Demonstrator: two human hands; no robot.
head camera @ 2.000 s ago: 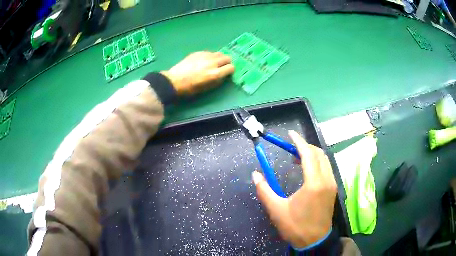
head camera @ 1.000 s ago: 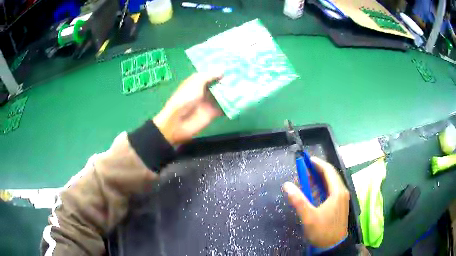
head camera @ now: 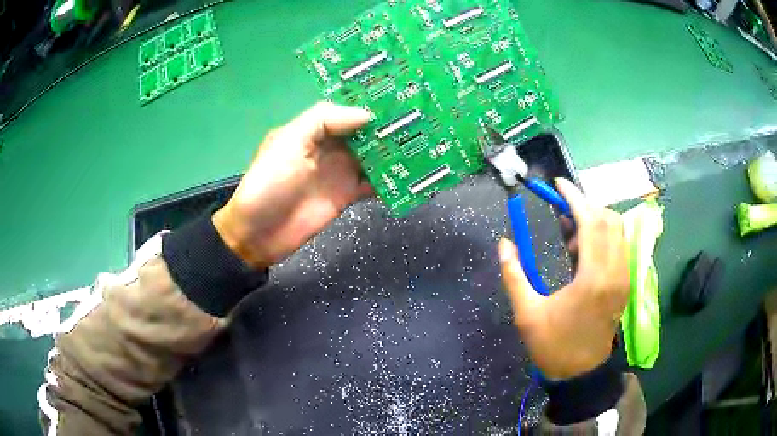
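My left hand point(head camera: 298, 183) holds a green circuit board panel point(head camera: 426, 98) by its left edge, thumb on top, tilted over the back of the black tray point(head camera: 341, 341). White slot-like connectors in two columns face up. My right hand point(head camera: 575, 285) holds the diagonal cutters point(head camera: 521, 200) by their blue handles, which are spread apart. The jaws are at the panel's lower right corner area; whether they touch it I cannot tell. Silvery clippings are scattered in the tray.
Another green panel point(head camera: 180, 55) lies on the green mat point(head camera: 77, 187) at the back left, and one point(head camera: 709, 46) at the far right. A yellow-green cloth point(head camera: 643, 285) and a black lump point(head camera: 700, 282) lie right of the tray. A yellow-green roll point(head camera: 756, 218) is at the right edge.
My left hand has picked up the panel from the mat and brought it down over the tray, connector side now showing. The cutters have moved right and their jaws are now at the panel.
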